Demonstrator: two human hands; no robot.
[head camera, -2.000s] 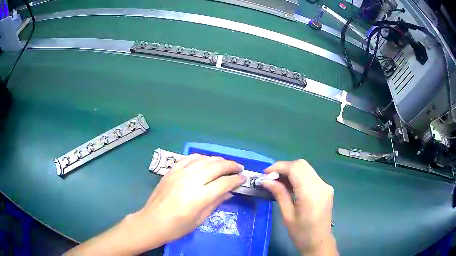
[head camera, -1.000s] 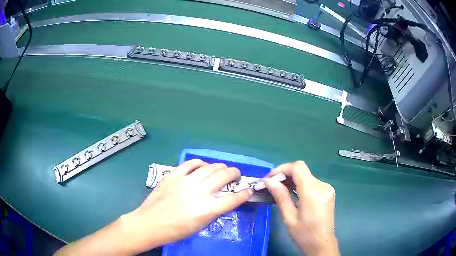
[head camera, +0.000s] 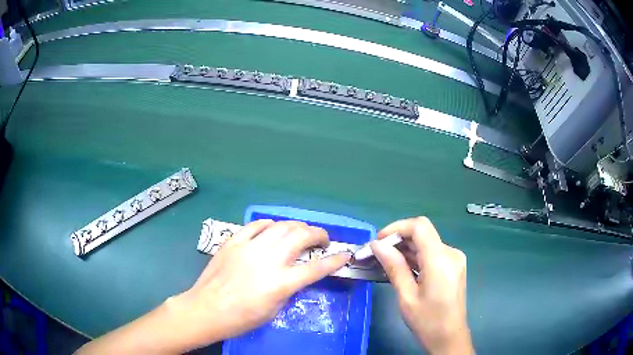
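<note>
A light grey fixture bar (head camera: 216, 236) lies across the blue plastic tray (head camera: 360, 312), its left end beyond the tray's left edge. My left hand (head camera: 267, 274) is bare and lies over the bar, holding it; its fingers hide the middle. My right hand (head camera: 423, 277) pinches a short white stick (head camera: 386, 244) between thumb and fingers. The stick's tip is at a small round component on the bar, near my left fingertips. Whether it touches is too blurred to tell. Whitish glare or material shows on the tray's floor.
A second fixture bar (head camera: 135, 210) with several round components lies at the left. Two dark bars (head camera: 356, 97) rest end to end on the nearer metal rail (head camera: 104, 71), a white piece between them. A grey machine (head camera: 590, 104) with black cables and metal brackets (head camera: 510, 212) stands at the right.
The whole view has shifted slightly. The white stick's tip has moved a little along the held bar and my left fingers have shifted slightly. Both hands keep their holds.
</note>
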